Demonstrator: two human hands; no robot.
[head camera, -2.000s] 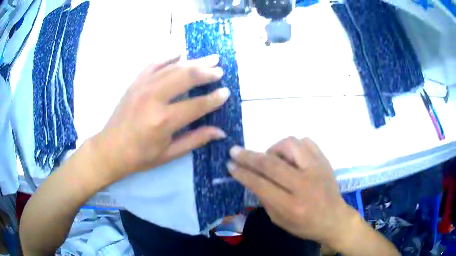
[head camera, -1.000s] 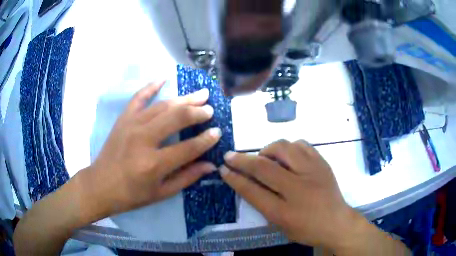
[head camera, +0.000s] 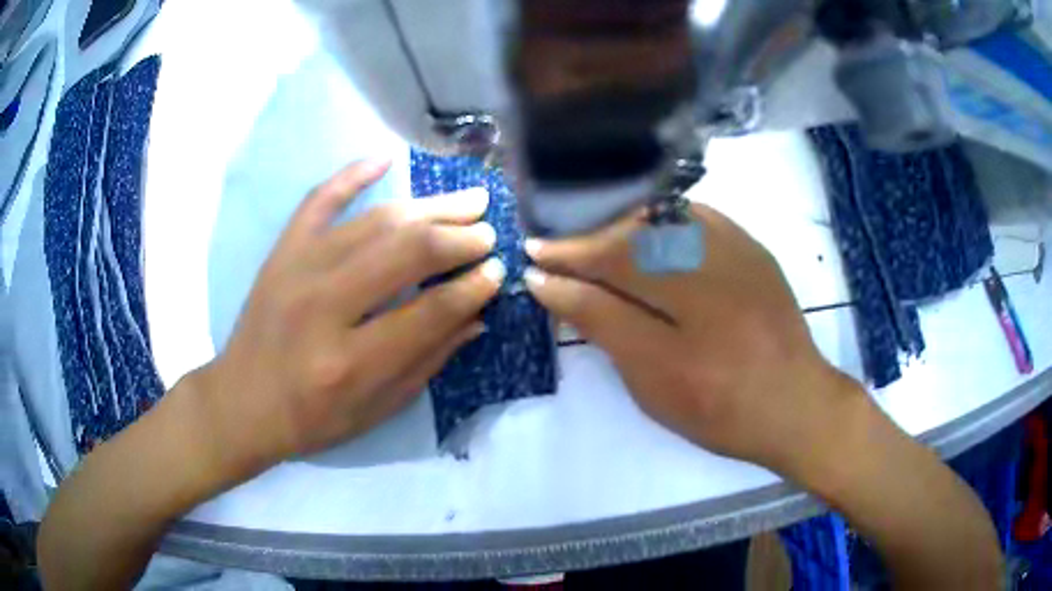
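Note:
A speckled dark blue denim strip lies lengthwise on a pale pocket-bag piece, its far end under the sewing machine head. My left hand lies flat with fingers spread, fingertips pressing on the strip's left part. My right hand rests on the table with its fingertips against the strip's right edge, just short of the machine head. No grip shows in either hand. The head hides the needle area, and a small grey knob covers part of my right hand.
Denim strips are stacked at the left, beside rumpled pale cloth. More dark denim pieces lie at the right, next to a thin pink and dark stick. A grey measuring tape runs along the curved front edge.
The denim strip and pale piece have moved away from me, further under the machine head. My right hand has moved forward with them. My left hand has shifted slightly forward, its fingers still on the strip.

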